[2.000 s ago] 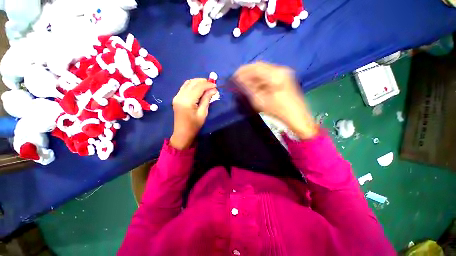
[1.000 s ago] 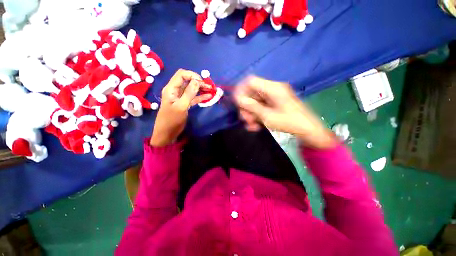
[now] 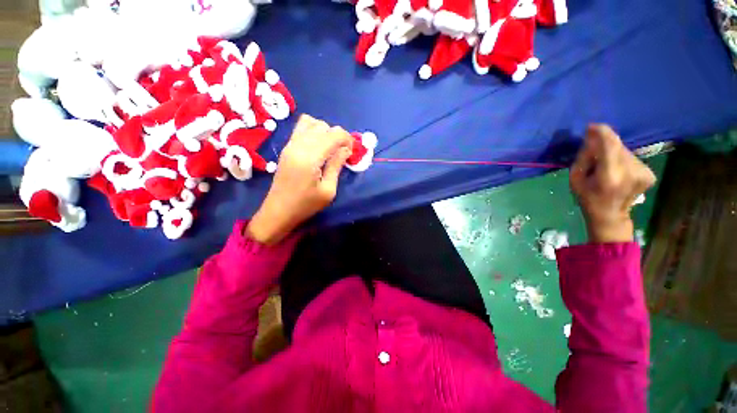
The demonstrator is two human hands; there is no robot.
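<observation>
My left hand (image 3: 305,173) pinches a small red Santa hat (image 3: 360,152) with white trim over the blue cloth. Fingers cover part of the hat. A red thread (image 3: 469,162) runs straight and taut from the hat to my right hand (image 3: 608,173), which is closed in a fist at the table's front edge, far to the right. A needle cannot be made out; dark shadow and fingers hide what the right hand holds besides the thread.
A pile of red and white hats (image 3: 186,133) lies at the left, with white plush toys (image 3: 77,149) behind it. A second pile of hats (image 3: 477,32) is at the far edge. White scraps (image 3: 531,297) lie on the green floor (image 3: 517,242). A brown box (image 3: 699,210) stands at the right.
My right hand has moved far to the right and the red thread is now stretched straight. My left hand still holds the hat, now turned so less of it shows. The view has shifted slightly.
</observation>
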